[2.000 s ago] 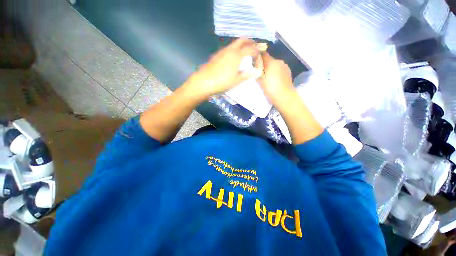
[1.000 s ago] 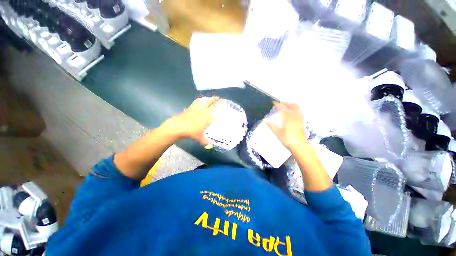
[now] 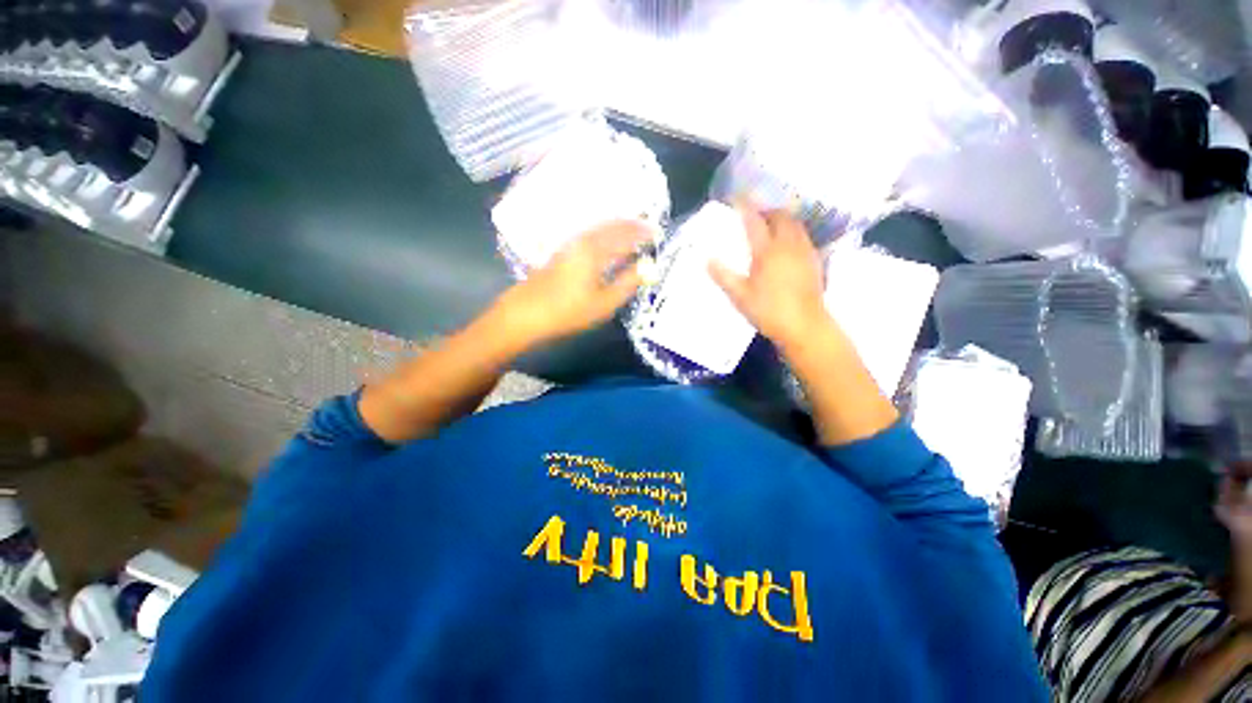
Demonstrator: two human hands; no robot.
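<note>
A bagged camera (image 3: 698,305) with a white flat end framed by a bubbly clear rim stands on the dark green mat in front of me. My right hand (image 3: 776,268) rests on its upper right side, fingers on the white face. Another bagged camera (image 3: 588,186), very bright and washed out, lies just up and to its left. My left hand (image 3: 590,282) is at its lower edge, fingers bent between the two bags; the fingertips are blurred, so its grip is unclear.
More bagged cameras (image 3: 968,426) stand at the right beside flat air column bags (image 3: 1119,392). Another flat bag (image 3: 494,96) lies upper left. Black-fronted white cameras stand in rows at the far left (image 3: 103,172) and upper right (image 3: 1126,89). A striped sleeve (image 3: 1133,618) shows lower right.
The left bagged camera is now farther from my body, and my left hand has moved from its side to its lower edge. A ribbed bag now shows upper left. The striped sleeve has come into view.
</note>
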